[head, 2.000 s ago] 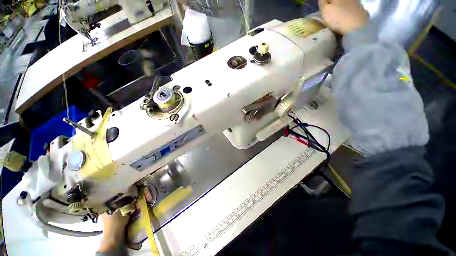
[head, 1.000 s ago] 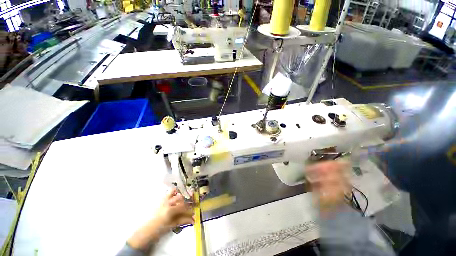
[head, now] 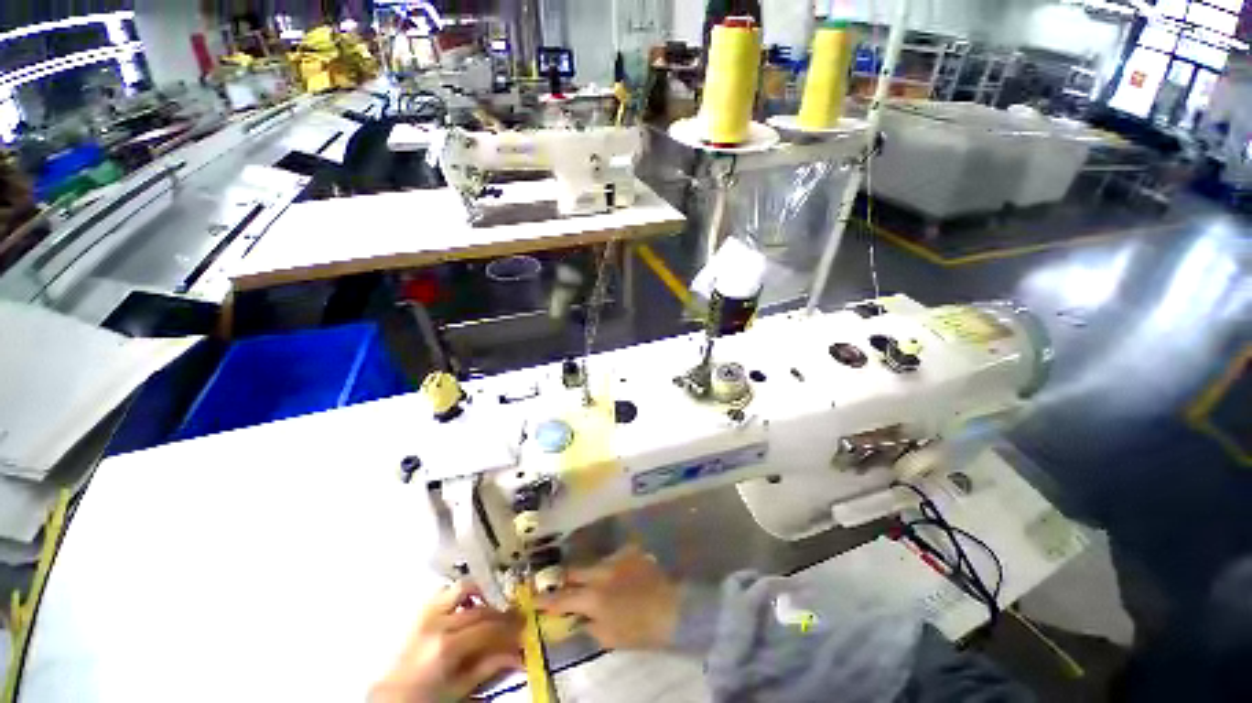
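Note:
A yellow webbing strip [head: 534, 654] runs from the needle area of the white sewing machine head [head: 659, 460] down toward me. My left hand [head: 456, 648] is at the left of the strip, its fingers against the strip below the needle area. My right hand [head: 611, 599] is at the right of the strip, its fingertips close to the presser foot, which is mostly hidden by the hands and machine parts. Whether the right fingers pinch the strip is too blurred to tell.
A blue bin [head: 286, 385] stands beyond the table. Two yellow thread cones [head: 731, 85] stand behind the machine. A black cable [head: 958, 556] with red parts lies at the right. White sheets [head: 69, 392] are stacked at the left. The handwheel [head: 1033, 354] is at the arm's right end.
My right hand has come from the handwheel end, across the front of the arm, to the needle area beside my left hand. The view has tilted up from the machine.

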